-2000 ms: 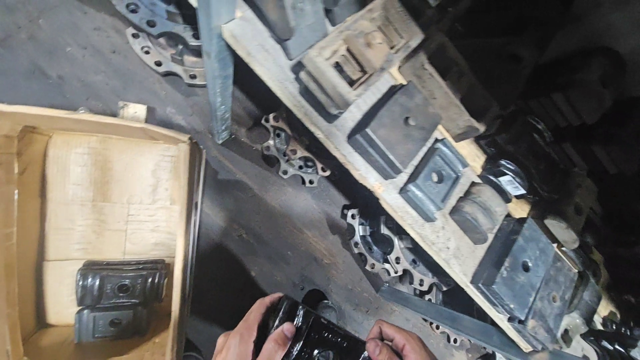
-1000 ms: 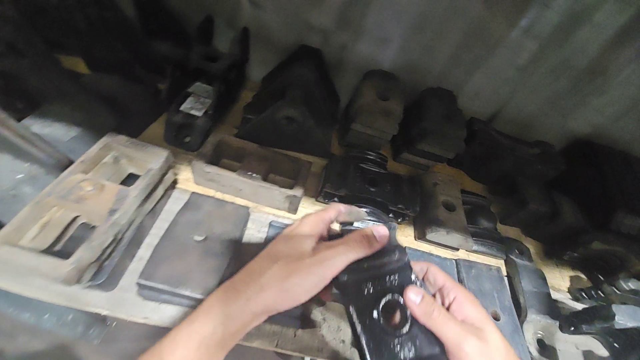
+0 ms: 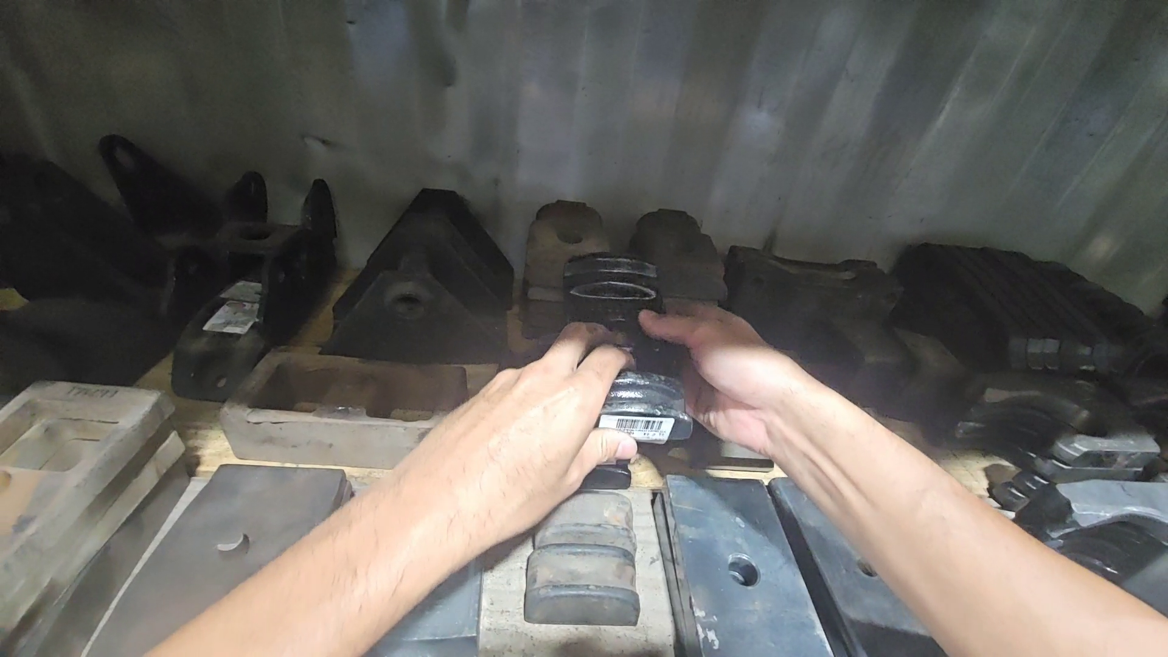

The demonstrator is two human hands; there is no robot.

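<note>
My left hand [image 3: 557,406] grips a glossy black metal part [image 3: 643,401] that bears a white barcode label, its fingers over the top and its thumb at the lower edge. Against the right side of the same part rests my right hand [image 3: 730,374], its thumb pointing inward near the top; its other fingers are partly hidden. Just behind the hands is another black part [image 3: 610,278] with a curved rim. Below them, rounded grey metal blocks [image 3: 582,570] lie on a pale board.
A rectangular metal frame [image 3: 347,443] lies left of my hands, with a black triangular bracket [image 3: 411,292] behind it. Flat steel plates with holes [image 3: 730,570] fill the front. Dark castings [image 3: 812,301] stand at right, before a corrugated metal wall [image 3: 584,109].
The view has swung from the cardboard box and floor to the shelf. My hands have moved with the black part in among the parts near the back row.
</note>
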